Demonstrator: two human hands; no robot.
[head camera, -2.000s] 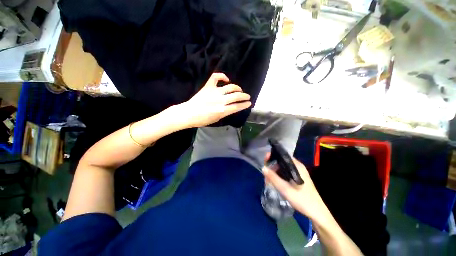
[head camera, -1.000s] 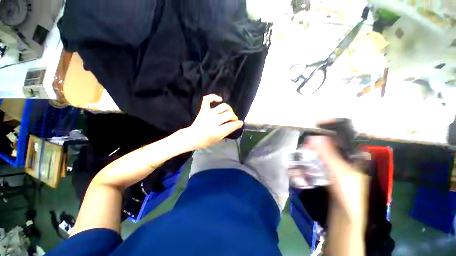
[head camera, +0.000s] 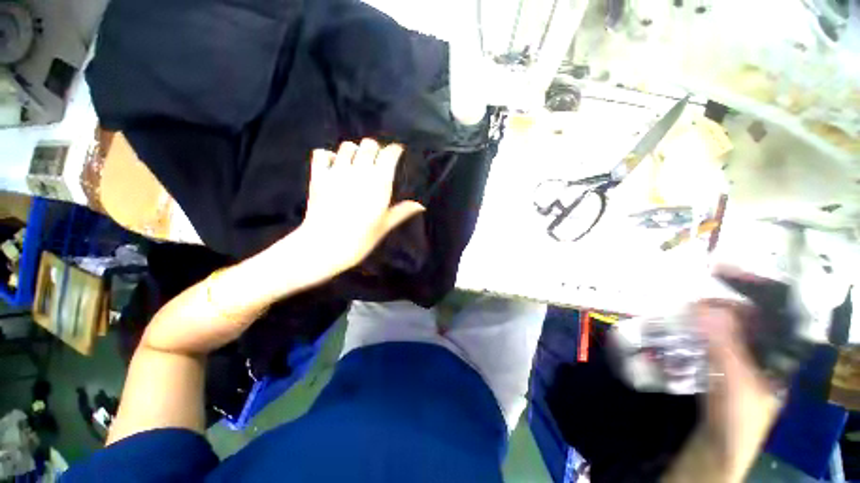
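Observation:
The black garment (head camera: 217, 104) lies on the white sewing table and hangs over its front edge. My left hand (head camera: 354, 193) rests on it with the fingers spread, pressing from above. The presser foot and needle (head camera: 494, 123) stand at the garment's right side. My right hand (head camera: 731, 354) is blurred at the lower right, beyond the table's front edge. It holds a small bundle (head camera: 665, 351), partly clear and shiny, with a dark piece (head camera: 769, 311) beside it. The exact form of the bundle is too blurred to tell.
Shears (head camera: 618, 174) lie open on the table (head camera: 528, 255), right of the needle. A crumpled pale yellow paper (head camera: 693, 151) and small tools (head camera: 665, 217) lie further right. Below the table are a red bin (head camera: 585, 335) with black pieces (head camera: 603, 406), and a blue crate (head camera: 245, 401).
My left hand has moved up and left on the garment, and its fingers have spread. My right hand has moved right with the bundle, from over my lap. The view has shifted, showing the needle area.

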